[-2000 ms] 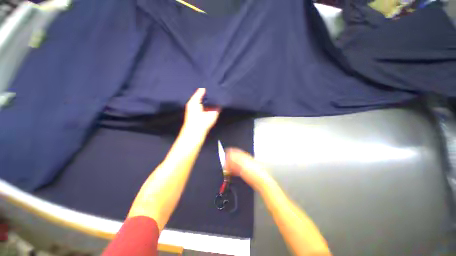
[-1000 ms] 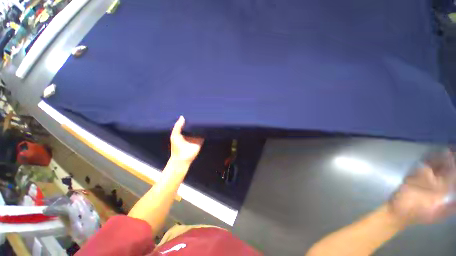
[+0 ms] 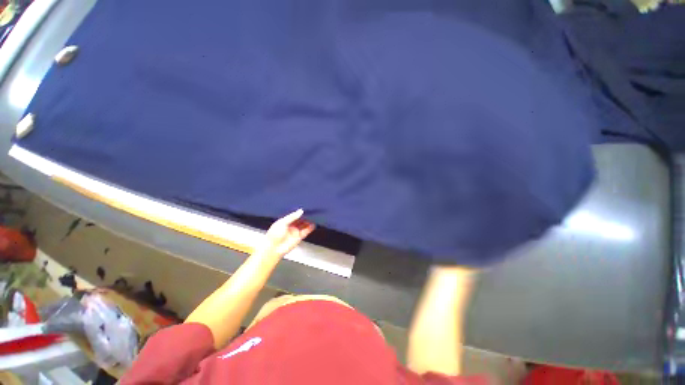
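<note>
Dark navy fabric (image 3: 248, 105) covers most of the table, wrinkled near the middle, its near edge pulled toward me. My left hand (image 3: 289, 231) grips the near edge of the fabric beside the white strip. My right forearm reaches to the fabric's near edge on the right; the hand itself is hidden under or behind the cloth. The white strip (image 3: 180, 218) shows along the near edge, with a tan wooden strip (image 3: 143, 213) beside it. The shears are not visible.
Two whitish weights (image 3: 66, 54) lie at the fabric's left end. Grey tabletop (image 3: 563, 301) shows at right. Dark loose fabric (image 3: 646, 83) lies at the upper right. A red basket (image 3: 15, 244), scraps and plastic-wrapped items are on the floor side at left.
The fabric's near edge has come toward me, covering the shears. My left hand has moved slightly down and right. My right arm has moved left from the bare tabletop to the cloth edge.
</note>
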